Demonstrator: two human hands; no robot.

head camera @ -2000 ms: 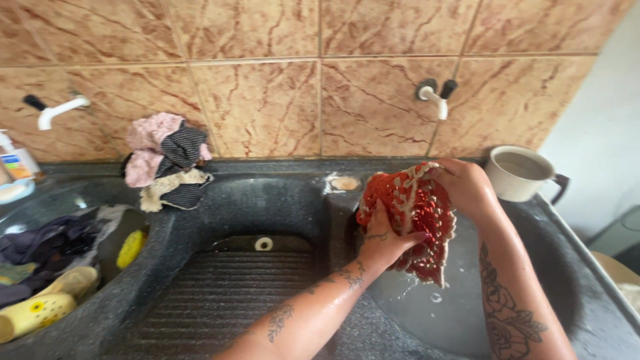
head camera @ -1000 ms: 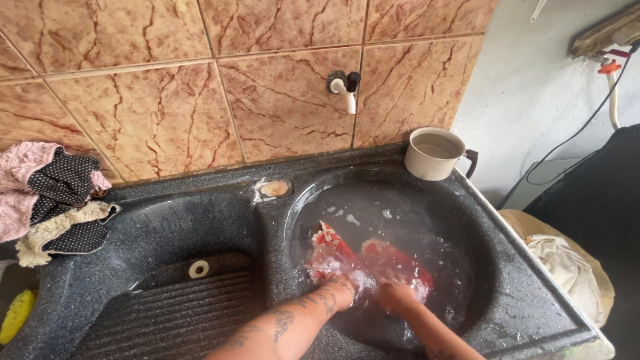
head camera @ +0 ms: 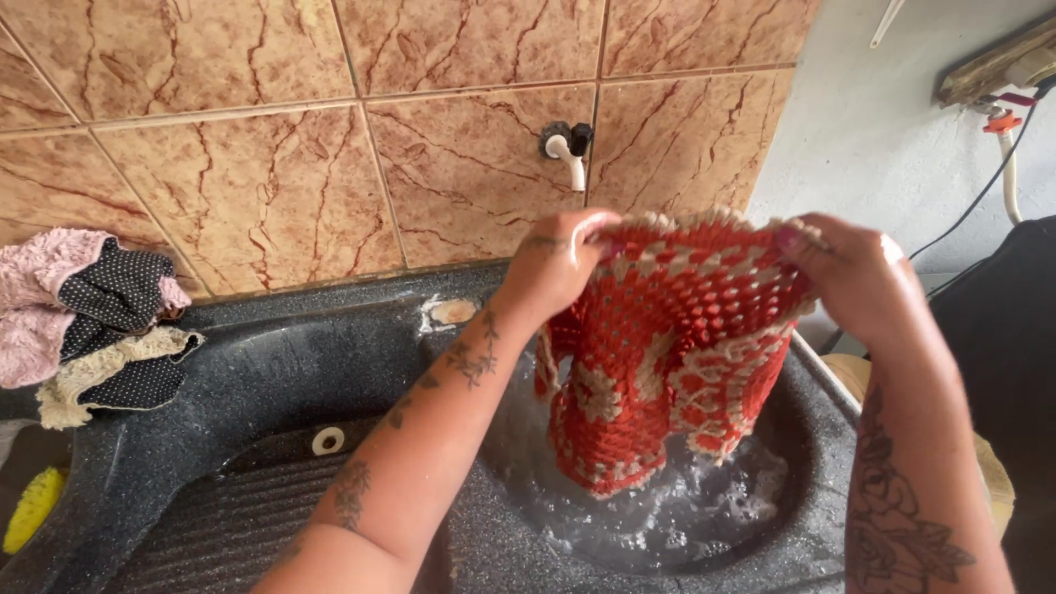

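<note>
A wet red and beige crocheted piece [head camera: 627,363] hangs between my two hands above the round basin [head camera: 792,495] of a dark speckled laundry sink. My left hand [head camera: 561,256] pinches its upper left edge, and my right hand [head camera: 854,268] grips the upper right edge. The lower part hangs folded just over the cloudy, rippling water [head camera: 660,520]; whether its lowest tip touches the water is unclear. A bar of soap [head camera: 453,311] lies on the rim between the basins, left of the cloth.
A white tap [head camera: 569,161] with a black handle juts from the tiled wall. The ribbed washboard basin [head camera: 239,511] is at left, with crumpled pink and dotted cloths [head camera: 107,305] on its back rim. A yellow brush [head camera: 33,507] lies far left. A pipe with a valve [head camera: 1002,124] is at right.
Both hands have risen from the basin with the crocheted piece, which was in the water a second ago and is now spread between them. The view has shifted right since the oldest frame.
</note>
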